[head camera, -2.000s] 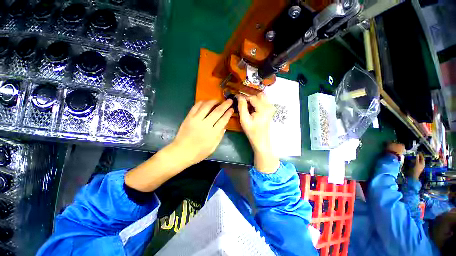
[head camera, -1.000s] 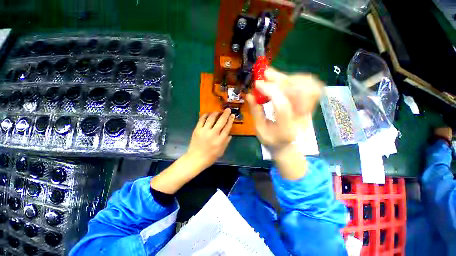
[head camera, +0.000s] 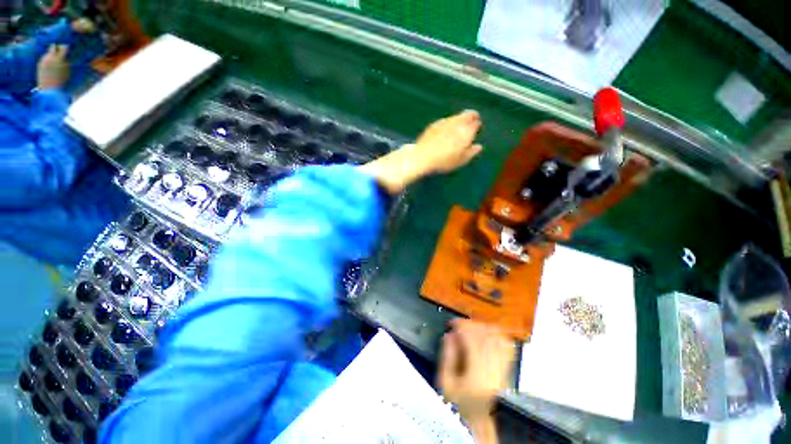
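The toggle press (head camera: 572, 186) stands on the bench with its red handle (head camera: 609, 111) raised. Its orange base plate (head camera: 451, 260) carries a small dark fixture (head camera: 486, 279); I cannot tell if a part sits in it. My left hand (head camera: 449, 143) is stretched out left of the press, past the tray's far right corner, fingers curled; whether it holds anything is hidden. My right hand (head camera: 477, 360) is blurred at the base plate's near edge, its contents unclear. A white paper sheet (head camera: 598, 373) right of the press bears a pile of tiny metal pieces (head camera: 581, 317).
A blister tray (head camera: 195, 143) of black parts lies left, partly under my sleeve; another tray (head camera: 95, 316) is lower left. A parts box (head camera: 694, 355) and clear bag (head camera: 753, 321) are right. Another person's hand (head camera: 52, 68) shows far left, near a white stack (head camera: 143, 87).
My right hand has let go of the red handle and moved down to the base's near edge; the handle is now up. My left hand has left the fixture for the far left. The view has turned.
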